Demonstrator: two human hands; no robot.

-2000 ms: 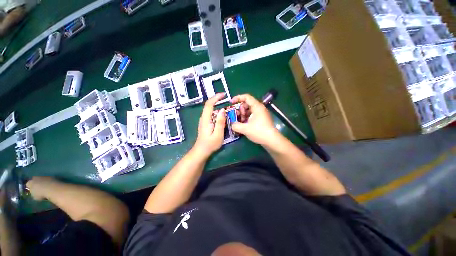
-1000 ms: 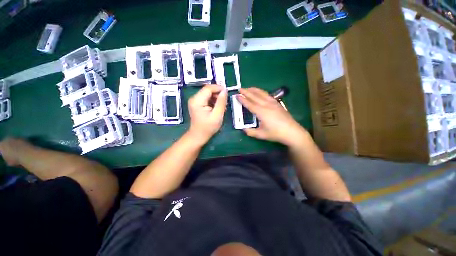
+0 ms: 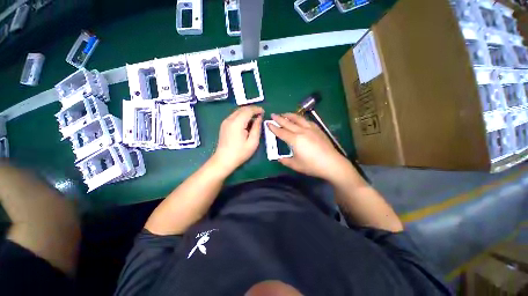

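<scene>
A white plastic housing (image 3: 270, 143) with a rectangular window lies on the green bench in front of me. My right hand (image 3: 310, 144) lies over its right side and far end, fingers on its frame, and holds it. My left hand (image 3: 236, 137) is just left of the housing, thumb and fingertips close together near its far end. A small dark spot shows between these fingertips; I cannot tell if it is a part. Another white housing (image 3: 234, 87) lies flat beyond my hands.
Stacked white housings (image 3: 136, 124) stand on the left. A small hammer (image 3: 308, 104) lies between my right hand and a large brown carton (image 3: 382, 110) of white pieces. A metal upright (image 3: 250, 29) and rail (image 3: 312, 41) are ahead. Another person's blurred arm (image 3: 43, 214) is at left.
The blue part seen between my hands two seconds ago is out of sight. The housing now lies flat under my right hand. The neighbour's arm has moved, and the view has shifted.
</scene>
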